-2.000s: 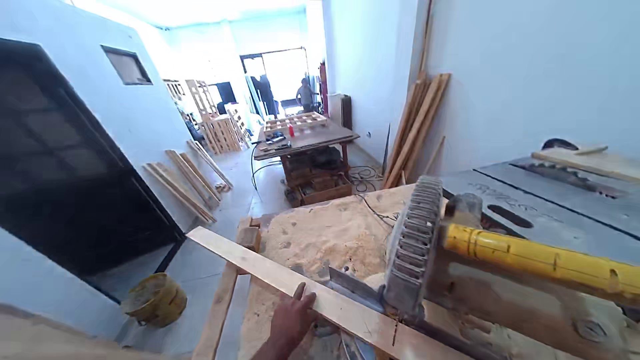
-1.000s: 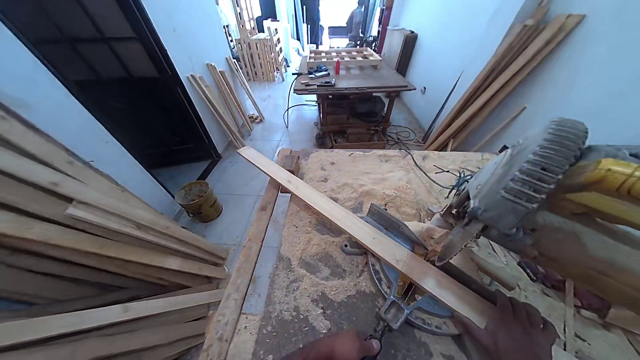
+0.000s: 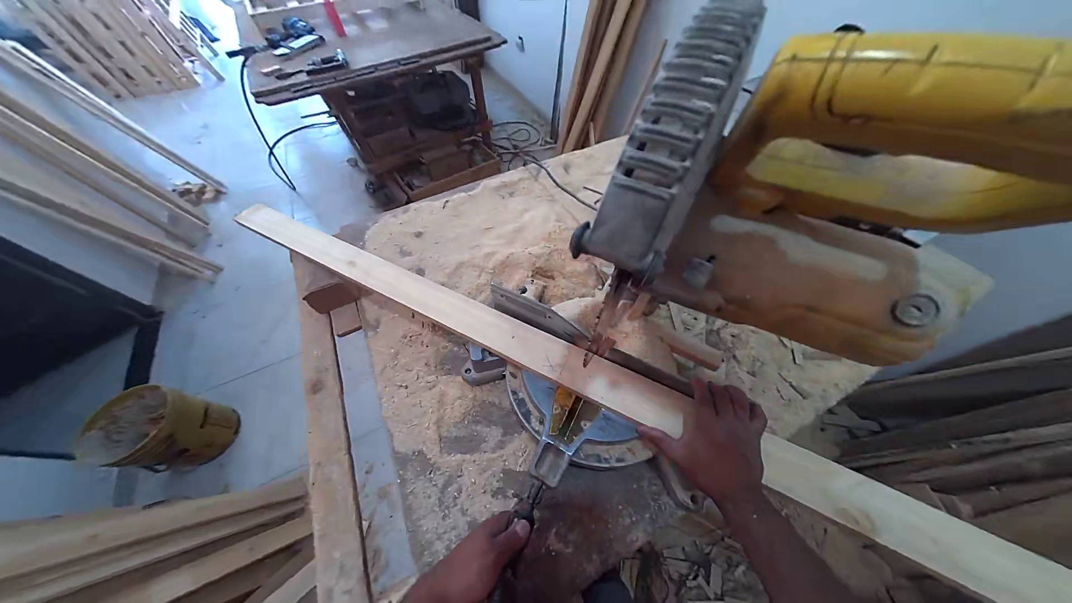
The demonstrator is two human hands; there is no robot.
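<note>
A long pale wooden board (image 3: 469, 320) lies slantwise across the base of a miter saw (image 3: 586, 427), against its metal fence (image 3: 540, 314). The saw's yellow handle and head (image 3: 904, 134) are raised at the upper right, and the toothed blade (image 3: 599, 331) shows close to the board. My right hand (image 3: 716, 435) grips the board right of the blade, thumb on the near edge and fingers over the far one. Below the board, my left hand (image 3: 502, 540) is closed around the dark miter-adjusting handle (image 3: 529, 507) at the front of the saw base.
Sawdust covers the workbench (image 3: 435, 402). A yellow bucket (image 3: 180, 427) stands on the floor at left. Stacked boards (image 3: 167, 544) lie at lower left, more timber (image 3: 963, 427) at right. A table (image 3: 385, 42) with tools stands behind, cables (image 3: 519, 138) beside it.
Two seconds ago one hand lay on the board left of the saw; a second ago one hand was on the board's right part and the other near the miter handle. The view has shifted.
</note>
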